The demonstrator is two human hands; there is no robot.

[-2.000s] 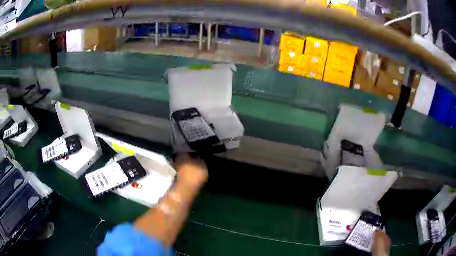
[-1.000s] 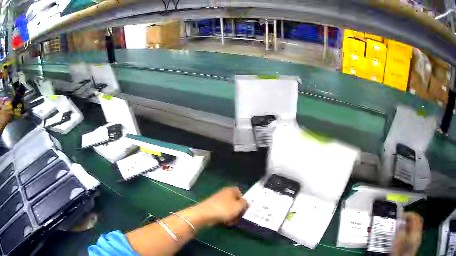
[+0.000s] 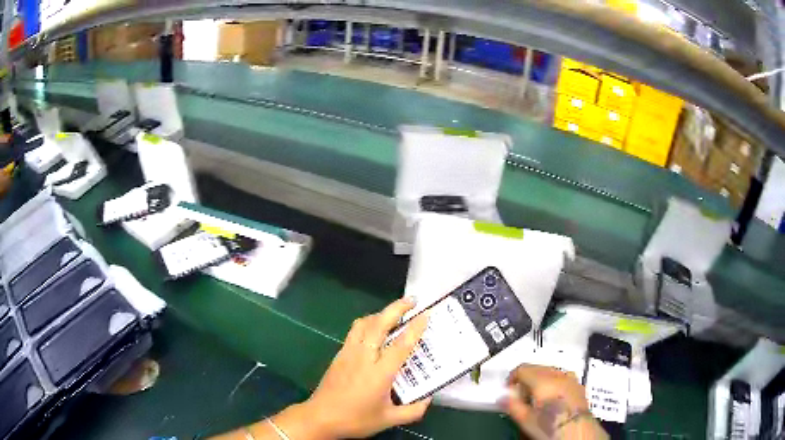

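Observation:
My left hand [image 3: 370, 374] grips a black smartphone [image 3: 489, 311] by its lower end and left edge. The phone is tilted, its camera lenses at the upper right, and a white printed film covers much of its back. It is in front of an open white retail box [image 3: 482, 253] whose lid stands up with a yellow-green tab. My right hand [image 3: 551, 402] is at the front right of this box, below the phone, fingers curled; whether it holds something small cannot be seen.
Another open box with a phone [image 3: 608, 369] lies just right of my right hand. More open boxes with phones [image 3: 202, 256] lie on the green belt [image 3: 258, 331] at left. Stacked phone trays [image 3: 60, 309] are at lower left. A shelf edge crosses the top.
My left hand has moved from the box's left side to holding the phone, now raised and turned over the box. My right hand has moved left from the neighbouring box to this one.

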